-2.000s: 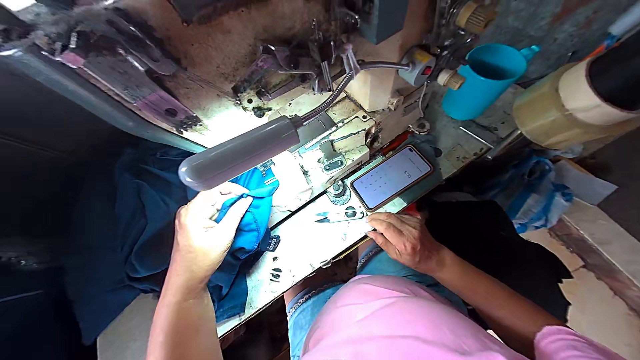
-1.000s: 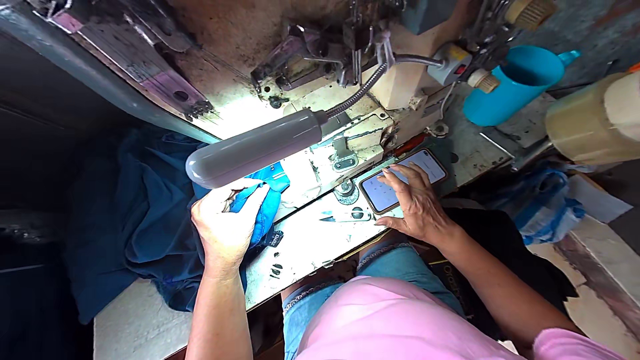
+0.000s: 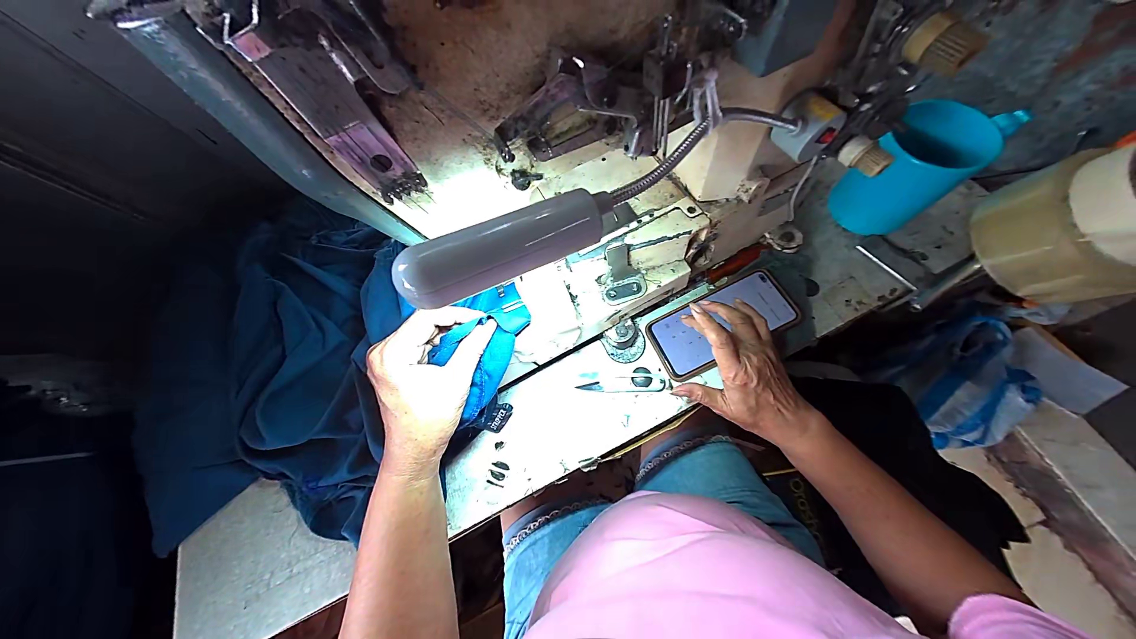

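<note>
My left hand (image 3: 422, 377) pinches a fold of blue fabric (image 3: 488, 368) under the lamp, close to the sewing machine's bed (image 3: 555, 311). More of the dark blue cloth (image 3: 302, 355) hangs to the left in heaped folds. My right hand (image 3: 741, 373) is over a smartphone (image 3: 679, 342) with a lit screen, its fingers spread above the glass and its thumb by the phone's near corner; whether a fingertip touches cannot be told. Thread snips (image 3: 626, 383) lie on the white table between my hands. A round metal knob (image 3: 623, 339) stands just left of the phone.
A grey gooseneck lamp (image 3: 506, 248) reaches across above the cloth. At the back right are a turquoise plastic mug (image 3: 919, 169) and a large thread cone (image 3: 1047, 231). A blue and white plastic bag (image 3: 967, 382) lies at the right, beside black cloth (image 3: 887, 461).
My right hand has moved from the phone's near corner, where it was two seconds ago, to over its screen. My left hand still holds the blue fabric.
</note>
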